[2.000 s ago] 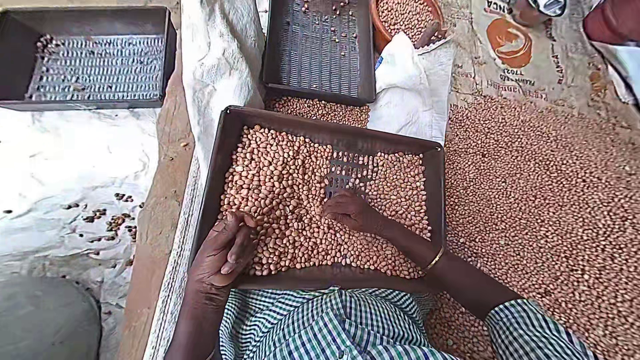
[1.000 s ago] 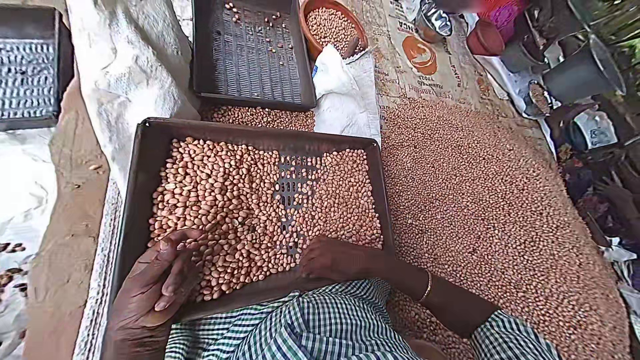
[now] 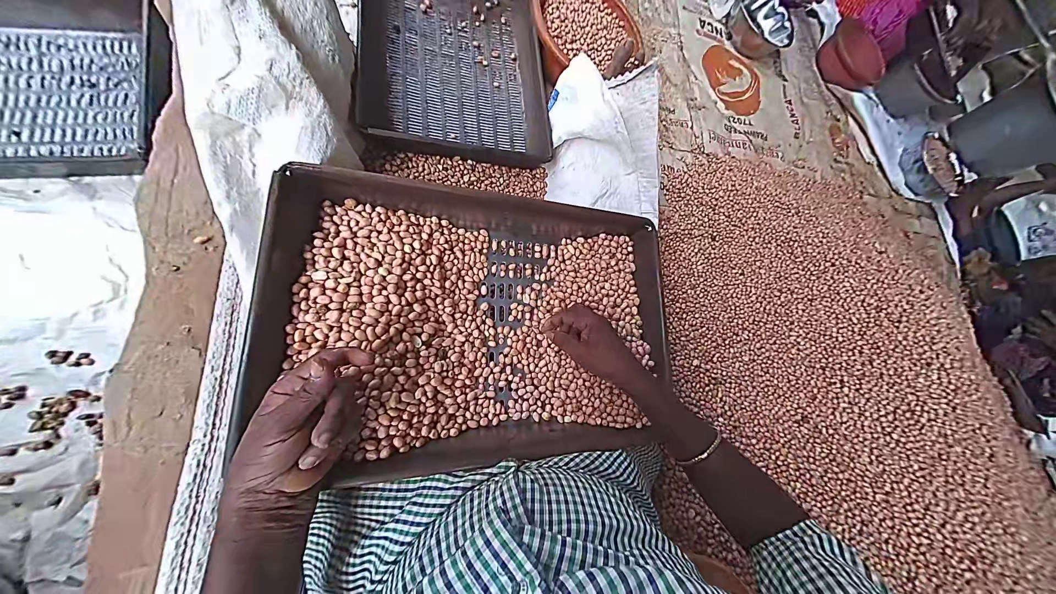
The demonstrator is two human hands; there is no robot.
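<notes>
A dark plastic tray with a slotted bottom (image 3: 462,191) rests at my lap, tilted slightly in view. Shelled peanuts (image 3: 388,289) cover its left and middle part, and more peanuts (image 3: 598,280) lie on the right, with a strip of bare slots between them. My left hand (image 3: 309,421) is over the tray's lower left corner, fingers curled and thumb near the index finger; whether a nut is between them I cannot tell. My right hand (image 3: 586,338) hovers over or touches the nuts right of the strip, its fingertips pinched together; anything in them is too small to tell.
A large heap of peanuts (image 3: 808,355) spreads on printed sacking (image 3: 775,107) at the right. Beyond the tray are a second slotted tray (image 3: 454,82), an orange bowl of peanuts (image 3: 586,33) and a white sack (image 3: 590,140). Another tray (image 3: 74,99) is at the far left; dark scraps lie below it.
My right hand has moved away from my body, up from the tray's near edge, since one second ago. The strip of bare slots is longer than two seconds ago. The view has shifted right.
</notes>
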